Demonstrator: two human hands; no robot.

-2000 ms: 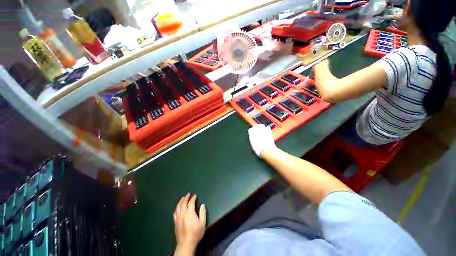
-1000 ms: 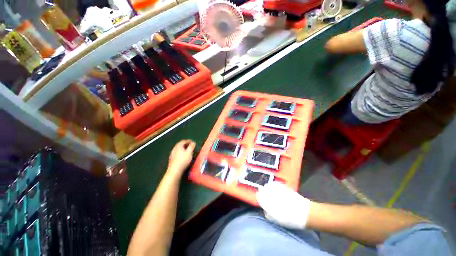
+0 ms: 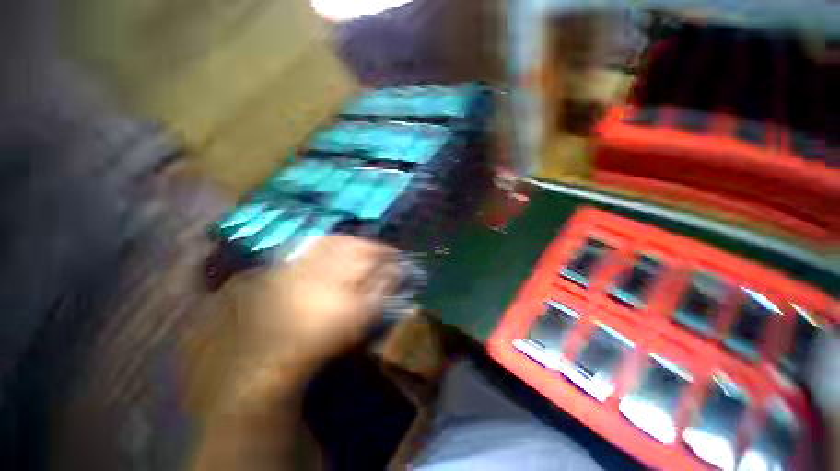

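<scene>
A red phone tray (image 3: 589, 304) lies on the green bench at the right, with closed flip phones (image 3: 698, 302) in its two rows of pockets. At the left stands the black blister tray stack with teal parts (image 3: 368, 189) on top. My left hand (image 3: 345, 285) is at the near edge of this stack, strongly blurred; its fingers and anything in them cannot be made out. A pale blurred patch at the right edge, by the tray, may be my gloved right hand (image 3: 824, 373); it is cut off and unclear.
Stacked red trays with open black phones (image 3: 718, 175) stand at the back right, behind the bench edge. A brown carton (image 3: 230, 83) rises behind the teal parts. The green bench surface (image 3: 479, 267) shows between the black stack and the red tray.
The view has swung left. My left hand has moved from beside the red tray to the black stack. The co-worker and fans are out of view.
</scene>
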